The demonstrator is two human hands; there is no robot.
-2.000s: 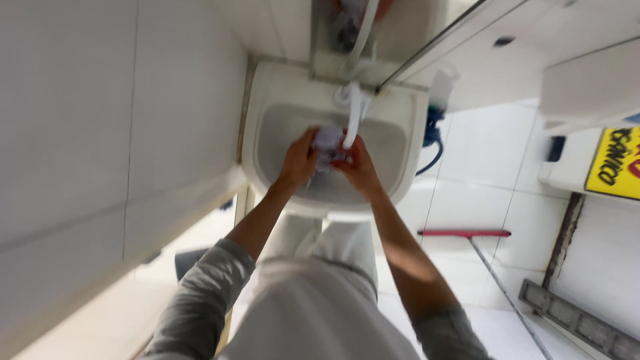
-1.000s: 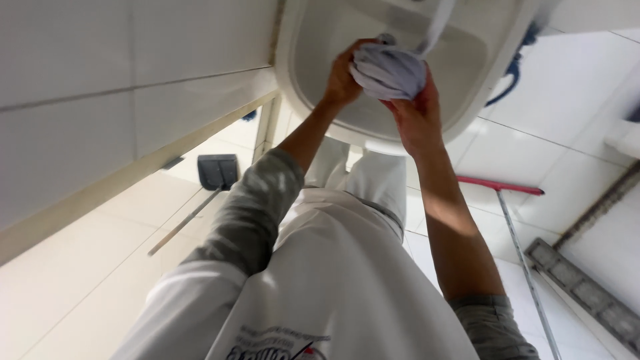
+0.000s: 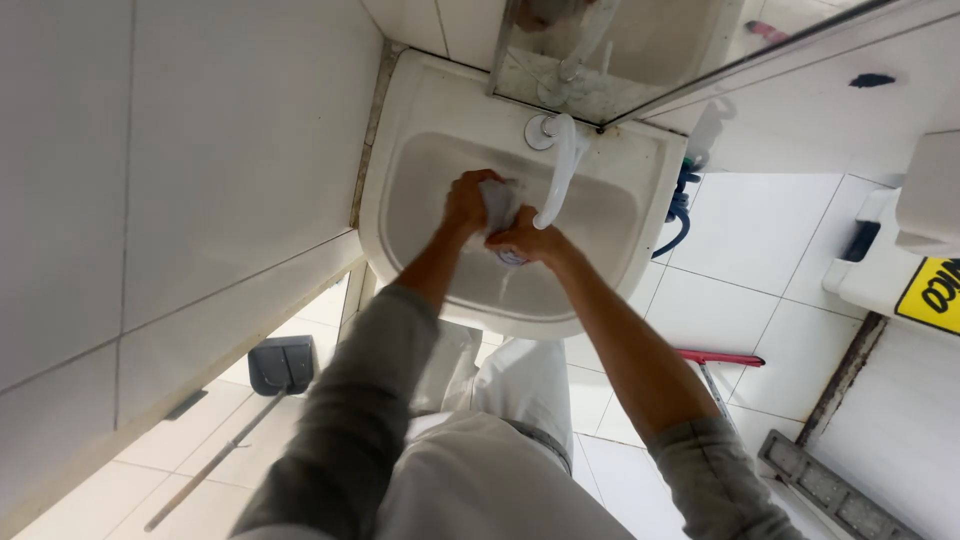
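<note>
A wet, light grey-lilac cloth (image 3: 499, 202) is bunched between my hands, low over the bowl of a white washbasin (image 3: 615, 259). My left hand (image 3: 466, 201) grips its left side, while my right hand (image 3: 525, 238) closes on its lower right part. A bit of the cloth with a coloured print pokes out under the right hand. Water trickles down into the basin below. The white curved faucet (image 3: 559, 172) arches from the back rim, its spout end just above my right hand. Fingers are partly blurred and hidden by the cloth.
A mirror (image 3: 600, 52) stands behind the basin, a tiled wall (image 3: 225, 127) at the left. Blue hose (image 3: 679, 214) hangs at the basin's right side. A red floor squeegee (image 3: 724, 358) lies to the right, a dark dustpan (image 3: 281, 365) to the lower left. A grey slatted strip (image 3: 840, 484) is at lower right.
The cloth, a rounded bundle held up near the basin's front a second ago, is now lower in the bowl and squeezed narrower between my hands. The view has shifted.
</note>
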